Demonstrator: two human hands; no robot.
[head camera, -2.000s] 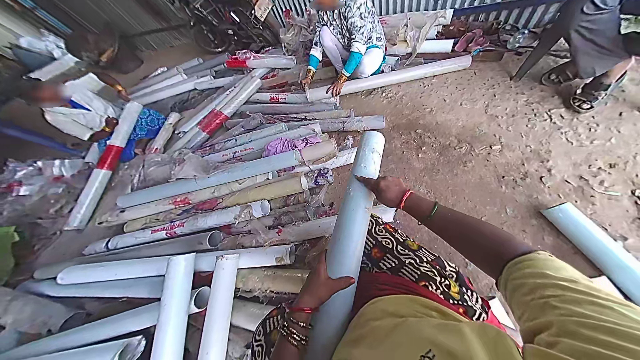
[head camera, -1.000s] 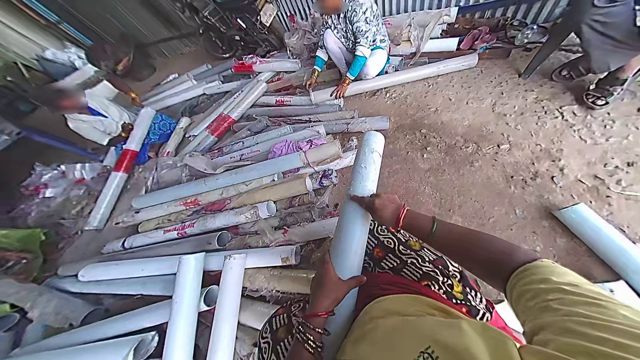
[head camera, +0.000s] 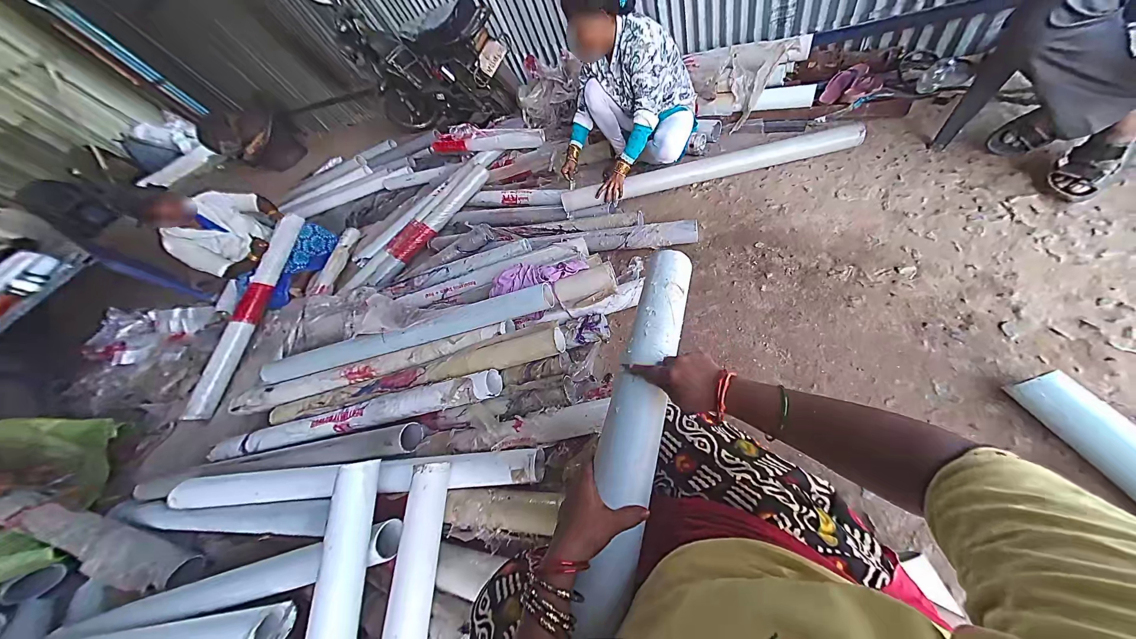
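Observation:
A pale grey plastic pipe (head camera: 632, 426) stands tilted in front of me, its closer end against my lap. Low on it, my left hand (head camera: 593, 516) wraps around the pipe with the thumb across its face. My right hand (head camera: 682, 380) lies against the pipe's upper part; a small dark object, too small to identify, shows at its fingertips. Two short white pipes (head camera: 344, 550) lie just left of my left hand, across other pipes. Behind them spreads a large pile of pipes, some in clear plastic wrap, such as a blue-grey one (head camera: 408, 333).
A squatting person (head camera: 635, 89) touches a long white pipe (head camera: 728, 166) ahead. Another person (head camera: 222, 232) sits at the left by a pipe with a red band (head camera: 253, 303). Someone's sandaled foot (head camera: 1087, 169) is at the upper right. A further pipe (head camera: 1078, 426) lies on the dirt at right.

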